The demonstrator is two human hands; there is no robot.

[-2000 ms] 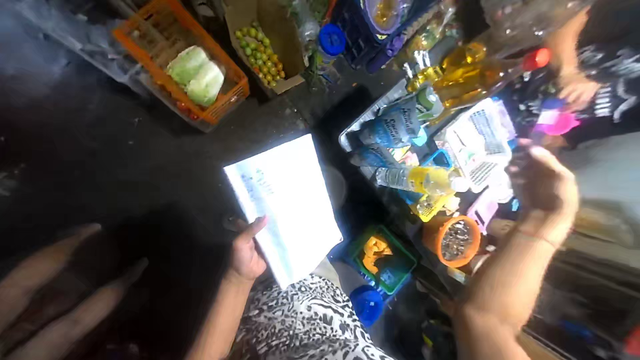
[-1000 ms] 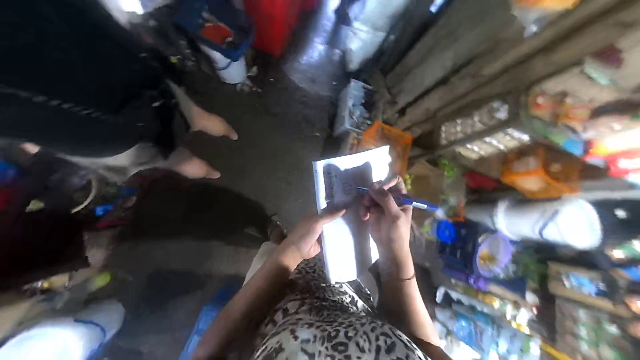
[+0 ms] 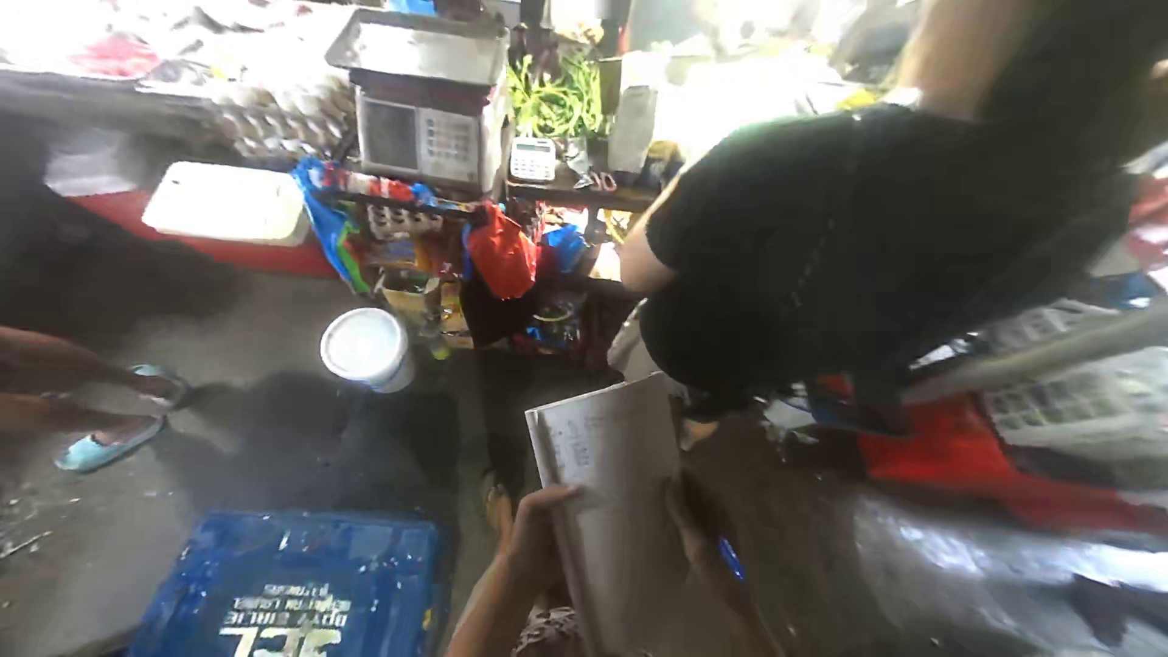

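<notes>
A paper notebook (image 3: 607,474), folded open with handwriting near its top, is held upright in front of my body. My left hand (image 3: 538,538) grips its left edge, thumb on the page. At the right edge my right hand (image 3: 703,538) holds the notebook too, with a blue pen (image 3: 731,558) sticking out beside the fingers. The fingers of my right hand are dark and partly behind the page. Beyond the notebook, a person in dark clothes (image 3: 821,246) leans over a stall counter.
A blue plastic crate (image 3: 301,584) with writing lies at the lower left. A white lidded bucket (image 3: 365,347) stands on the floor. A weighing scale (image 3: 422,137), a calculator (image 3: 533,160) and green vegetables (image 3: 557,96) are on the counter. Another person's feet in slippers (image 3: 114,447) are at the left.
The view has swung to a different part of the stall. One second ago my right hand held the pen over the page; now it is at the notebook's right edge.
</notes>
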